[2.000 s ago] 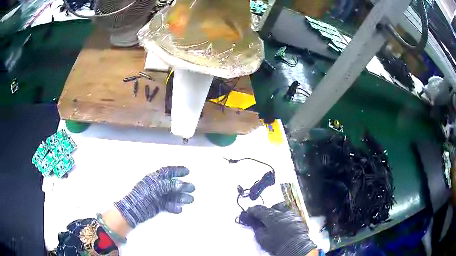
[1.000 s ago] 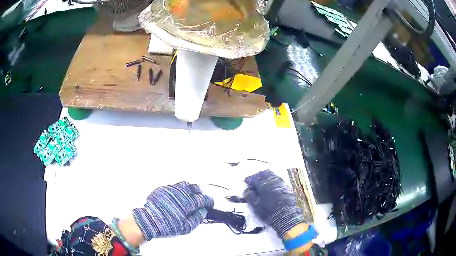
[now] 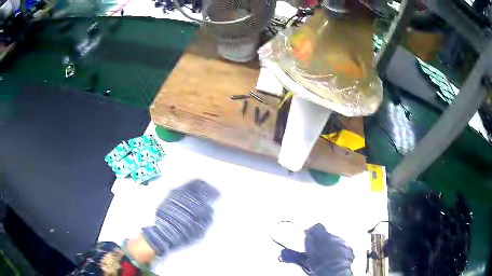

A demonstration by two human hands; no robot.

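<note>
My left hand, in a grey striped knitted glove, is over the left part of the white sheet. It is blurred, its fingers look drawn together, and nothing shows in it. My right hand, in a dark grey glove, is low on the sheet, closed on a black cable lead. The folded bundle sticks out left of the hand and a thin wire loops above it. Green circuit boards lie clustered at the sheet's left edge, up and left of my left hand.
The white machine column stands above the sheet on a wooden base board, under a plastic-wrapped top. A black cable pile lies right of a brownish strip, which has a thin black wire at it. A slanted grey post stands at right.
The view has swung left. My left hand has left the cable bundle and moved toward the circuit boards. My right hand is now at the bundle.
</note>
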